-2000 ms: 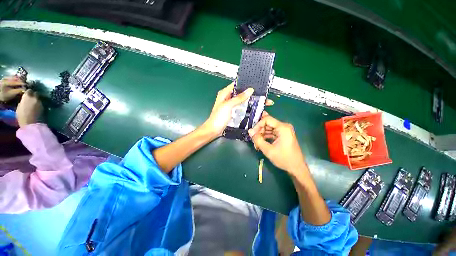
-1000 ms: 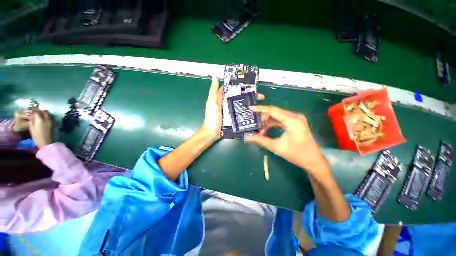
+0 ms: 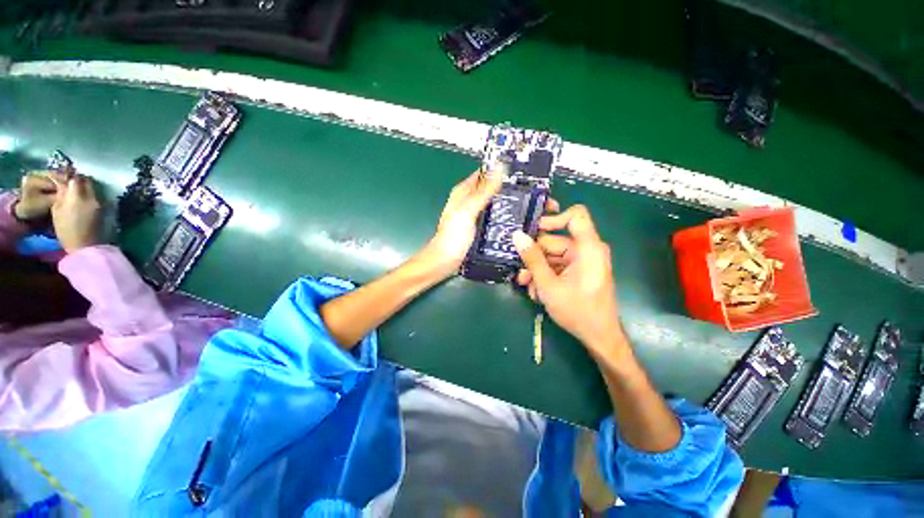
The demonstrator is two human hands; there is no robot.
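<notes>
An open phone body (image 3: 522,167) is held upright above the green bench, its silvery circuit board at the top and a dark battery (image 3: 505,225) with pale print below. My left hand (image 3: 466,225) holds it by the left edge, thumb near the board. My right hand (image 3: 569,265) grips its lower right edge, thumb at the battery's side. The grey perforated panel is not visible. A tan strip (image 3: 538,339) lies on the bench below my right hand.
A red box (image 3: 697,273) with tan strips stands at right. Waiting phones (image 3: 755,384) lie in a row at lower right. Two more phones (image 3: 198,142) lie at left, beside dark parts (image 3: 136,192) and a neighbour's hands (image 3: 73,207). Behind runs a white edge (image 3: 365,113) with phones beyond.
The grey panel raised off the body is no longer seen; the board and battery face up. My right hand's fingers have moved from over the battery to the body's right edge.
</notes>
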